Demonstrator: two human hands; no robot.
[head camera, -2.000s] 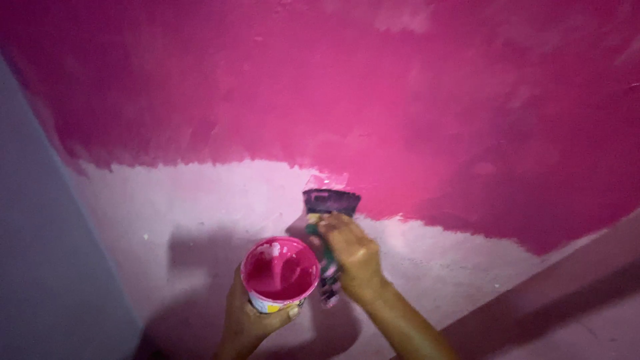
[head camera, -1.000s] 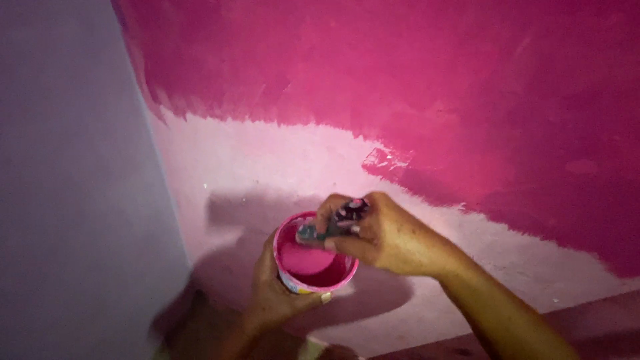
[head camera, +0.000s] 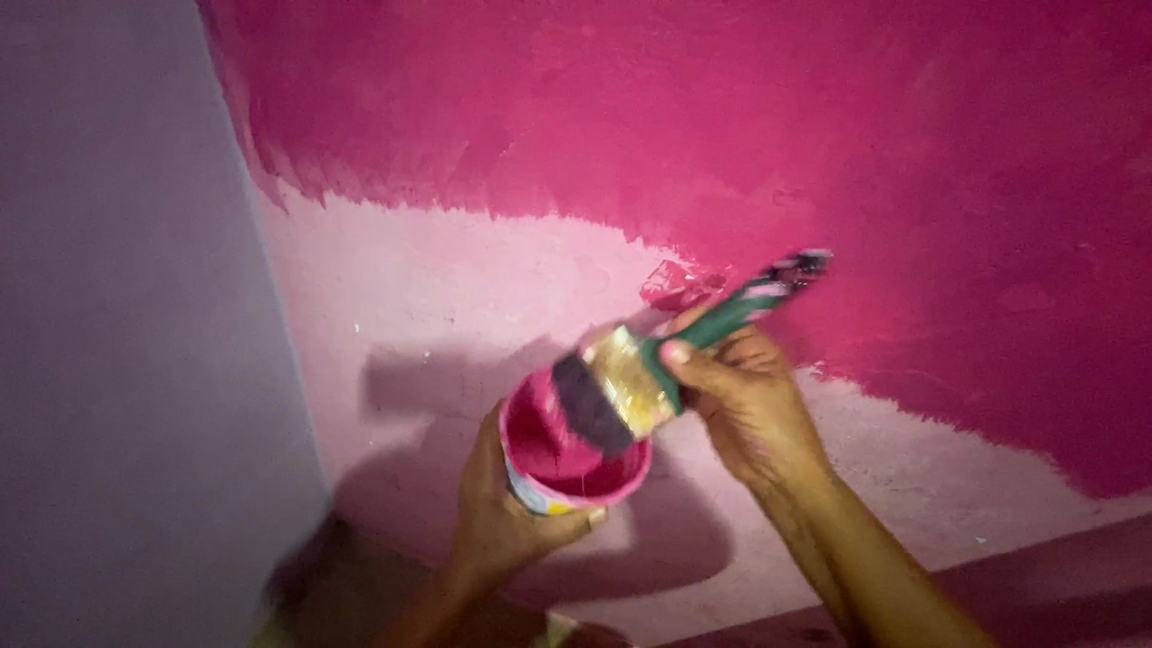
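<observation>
My left hand (head camera: 517, 522) holds a small tub of pink paint (head camera: 576, 499) from below and the left side, its open top facing me. In my right hand (head camera: 747, 396) is a wide paintbrush (head camera: 634, 378) with a green handle and a metal ferrule. The dark bristles, pink at their tips, are over the tub's mouth, tilted down to the left. Behind the hands, the wall (head camera: 684, 135) is deep pink above and pale pink below, with a ragged border between. A wet dab of paint (head camera: 679, 283) glistens at that border, just above the brush.
A greyish-purple wall (head camera: 135, 315) meets the pink one at a corner on the left. A darker pink band (head camera: 1053, 576) runs along the lower right. Shadows of my hands and the tub fall on the pale area.
Two seconds ago the brush was against the wall at the paint border; one second ago it was down in the tub. Now its bristles have lifted to the tub's mouth, with the handle pointing up right.
</observation>
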